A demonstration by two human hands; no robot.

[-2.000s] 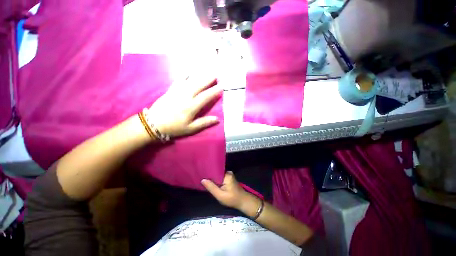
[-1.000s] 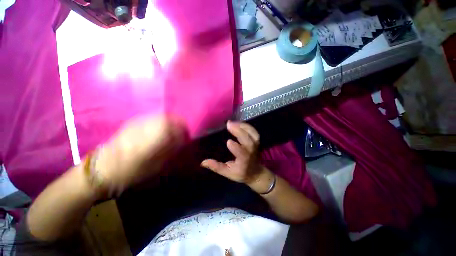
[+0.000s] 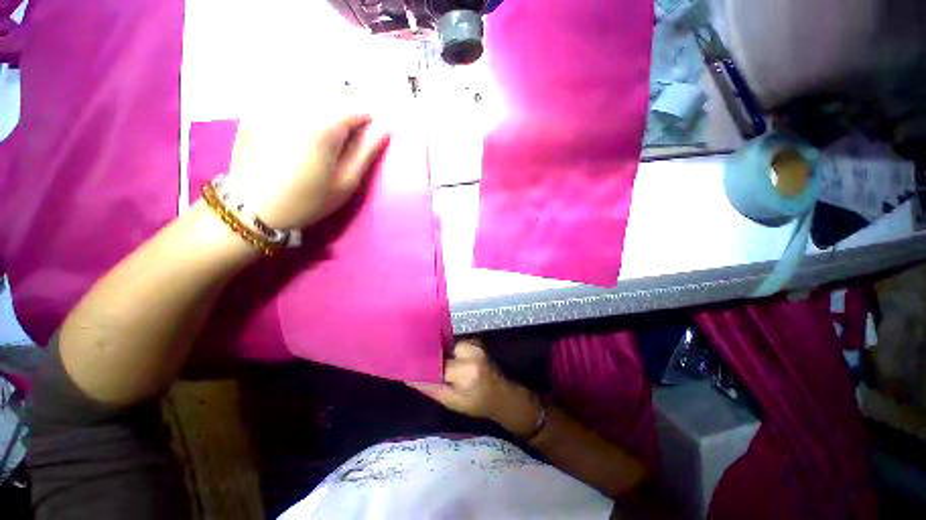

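A magenta fabric panel (image 3: pixel 366 295) lies left of the needle line and hangs over the table's front edge. My left hand (image 3: pixel 305 168) rests on its upper part, bare, with bracelets at the wrist; its fingertips are washed out by glare. My right hand (image 3: pixel 475 381) pinches the panel's lower right corner just below the table edge. The presser foot and needle area (image 3: pixel 414 86) is in bright glare beneath the dark machine head (image 3: pixel 459 36). A narrow magenta strip (image 3: pixel 558 193) lies right of the needle.
Large magenta panels (image 3: pixel 91 152) lie far left. A pale blue tape roll (image 3: pixel 774 181) and blue thread snips (image 3: pixel 733 86) are on the right. A ruler strip (image 3: pixel 569 308) runs along the front edge. Dark magenta cloth (image 3: pixel 792 386) hangs lower right, by a white box (image 3: pixel 701 432).
My left hand has moved up onto the panel. My right hand has closed on its corner. A magenta piece that covered the needle's right side a second ago now lies apart at the left.
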